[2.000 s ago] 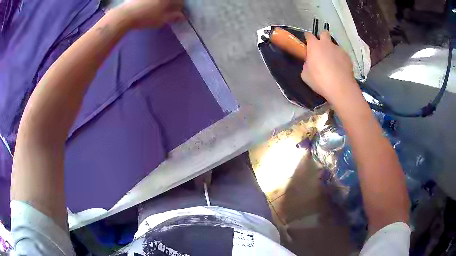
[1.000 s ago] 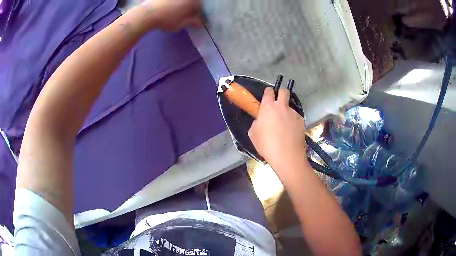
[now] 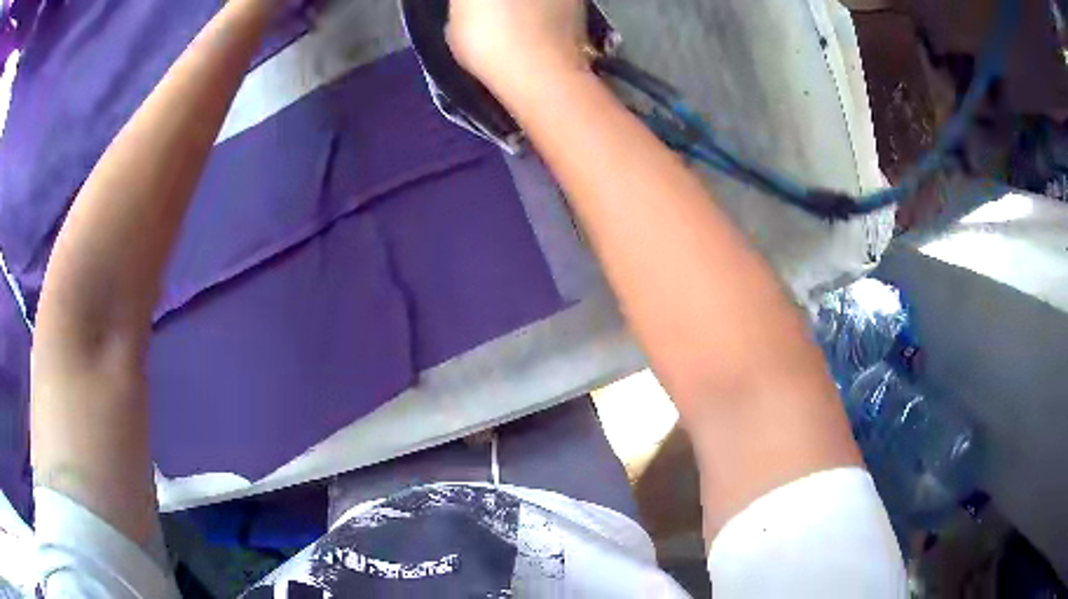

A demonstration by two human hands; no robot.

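Note:
A flat purple panel [image 3: 316, 269] lies on the pale table cover, with a lengthwise seam across it. A pale lilac strip of tape [image 3: 545, 217] lies along its right edge. The black steam iron [image 3: 451, 88] is at the top centre, over the upper end of that edge, partly cut off by the frame. My right hand [image 3: 515, 35] is shut on the iron's handle, which the hand and the frame edge hide. My left arm reaches up the left side; its hand is cut off by the top edge, so its fingers are not seen.
Rumpled purple panels [image 3: 70, 129] lie at the far left. The iron's dark and blue hose [image 3: 761, 181] runs right across the table [image 3: 726, 70]. Clear bluish plastic bags or bottles [image 3: 908, 410] are below right. The table's near edge curves above my lap.
The iron and my right hand have moved from the near end of the tape up to the far end. My left hand has moved up and left, out of view. The hose now crosses the table.

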